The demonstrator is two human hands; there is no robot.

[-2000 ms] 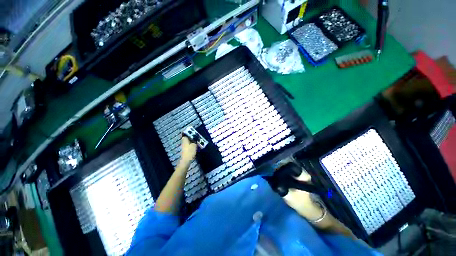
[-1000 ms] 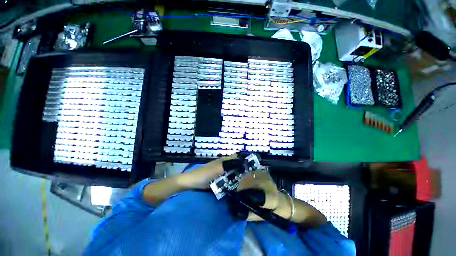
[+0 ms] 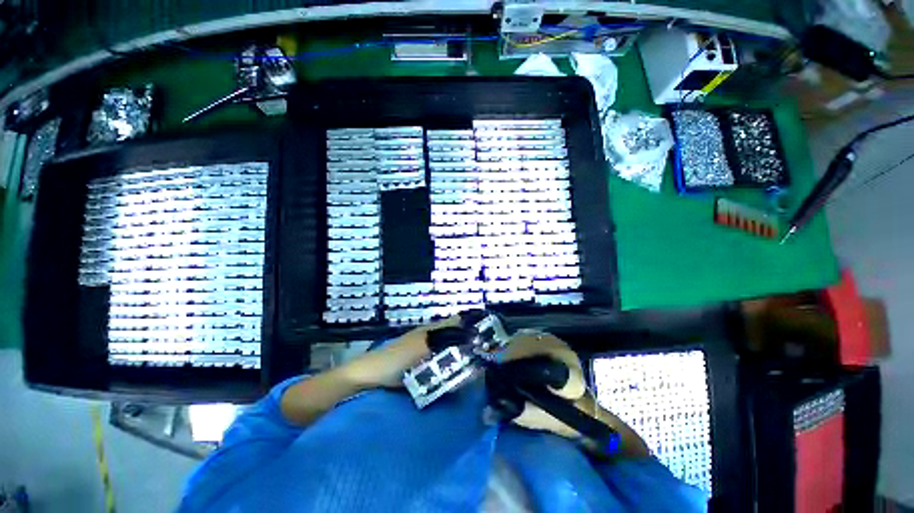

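A silvery oblong metal workpiece [image 3: 439,375] with dark recesses is held close to the wearer's body, below the centre parts tray. My left hand [image 3: 416,353], with black finger coverings, is closed on the workpiece from the left. My right hand [image 3: 546,386], also with black coverings, holds a slim black tool [image 3: 581,421] with a blue end; its tip meets the workpiece area, but exact contact is hidden. The centre parts tray [image 3: 598,200] holds close rows of silvery parts around a dark gap left of its middle.
Left parts tray [image 3: 50,271] stands beside the centre one. A lower-right parts tray [image 3: 656,421] lies beside my right forearm. Small-parts trays [image 3: 705,150], an orange-red strip holder [image 3: 747,218], plastic bags [image 3: 638,148] and a hanging screwdriver-like stick [image 3: 830,180] are at right.
Two seconds ago my left hand was over the centre tray with a part. Both hands are now together at the body on the workpiece and tool. The view has also turned.
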